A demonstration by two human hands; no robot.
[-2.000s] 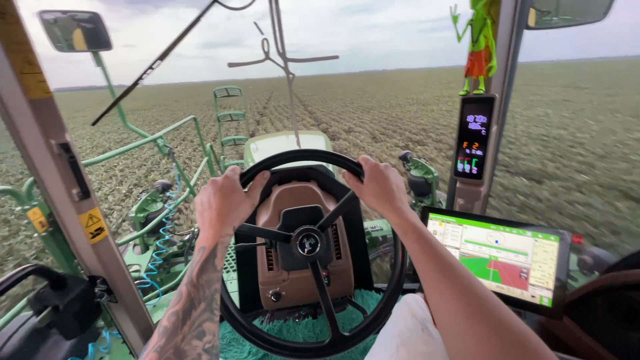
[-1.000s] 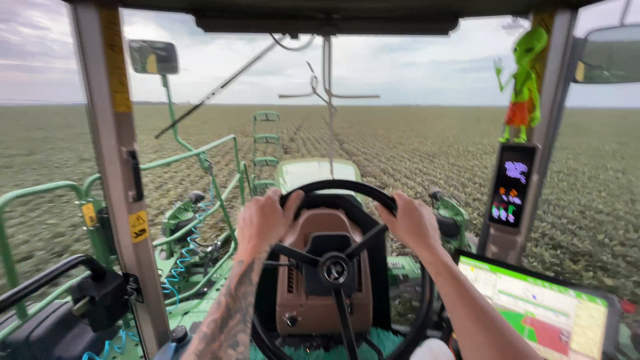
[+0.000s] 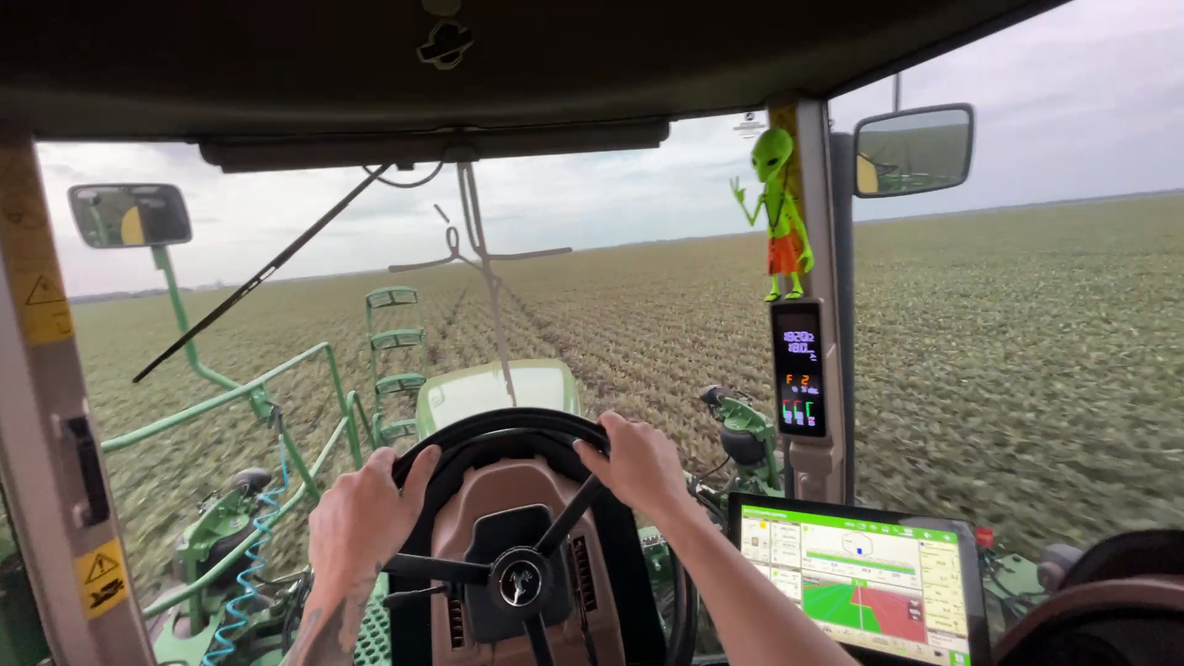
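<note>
A black steering wheel (image 3: 520, 427) with a leaping-deer emblem at its hub stands before me in a tractor cab. My left hand (image 3: 370, 513) grips its upper left rim, the thumb lying over the top; the forearm below is tattooed. On the upper right rim my right hand (image 3: 638, 462) is closed, fingers curled over the far side. Behind the wheel rises a brown steering column (image 3: 499, 481). To the right of my right forearm, a touchscreen monitor (image 3: 860, 578) shows a green and red field map. The pale green hood (image 3: 499, 388) lies ahead, beyond the windshield.
Crop rows (image 3: 629, 324) stretch to the horizon. Green handrails (image 3: 222, 398) and a ladder (image 3: 396, 338) stand outside, left of the hood. A wiper (image 3: 264, 273) crosses the windshield. A green alien figure (image 3: 782, 217) sits above a lit pillar display (image 3: 800, 370). Mirrors (image 3: 129, 215) (image 3: 914, 150) flank the cab.
Both hands stay on the upper rim of the steering wheel. The view has shifted and now takes in more of the cab roof and the right mirror.
</note>
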